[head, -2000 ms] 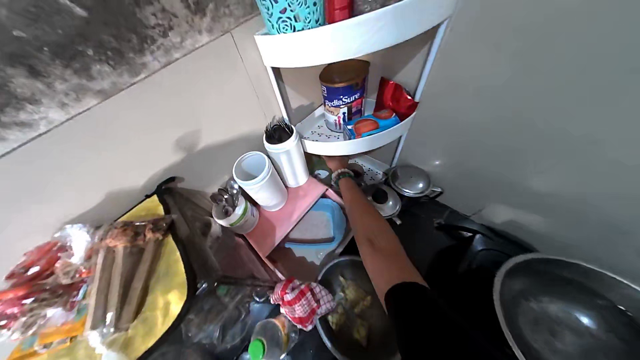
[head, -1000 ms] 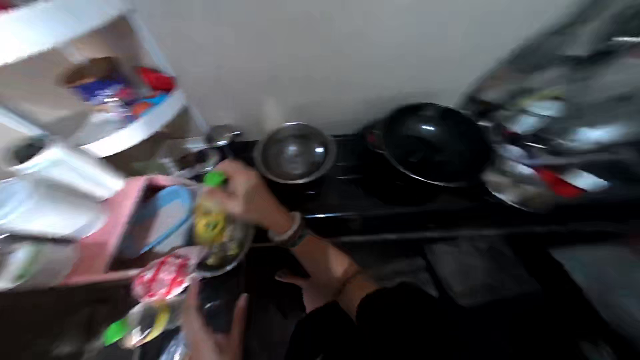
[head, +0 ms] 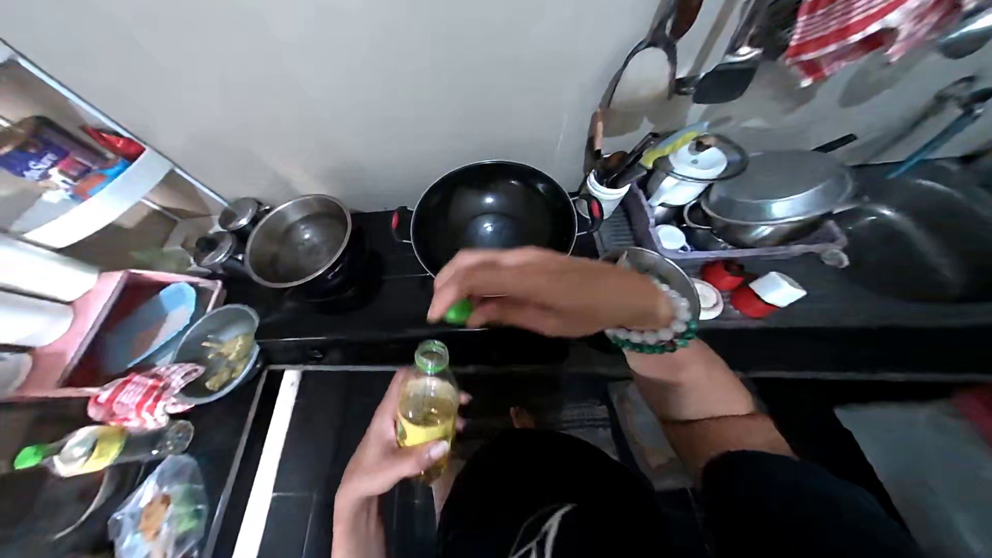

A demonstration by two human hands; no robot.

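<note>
My left hand (head: pixel 387 453) is closed around a clear bottle of yellow oil (head: pixel 428 415), upright and uncapped, below the stove's front edge. Above and to the right of its mouth, my right hand (head: pixel 535 291) pinches a green bottle cap (head: pixel 458 312). Beyond my right hand a black wok (head: pixel 494 209) with two side handles sits on the stove; its near rim is partly hidden by that hand. A steel pot (head: pixel 300 240) stands to the wok's left.
At left are a grey bowl of food pieces (head: pixel 225 353), a red-checked cloth (head: pixel 143 395), a pink tray (head: pixel 209 298) and a lying bottle with a green cap (head: pixel 105 449). On the right stand a utensil cup (head: pixel 607 194), a dish rack (head: pixel 732 252) and a metal bowl (head: pixel 659 271).
The bottle, under my right hand at the left a second ago, is now in my left hand. Its green cap is off and in my right hand. The view has swung right.
</note>
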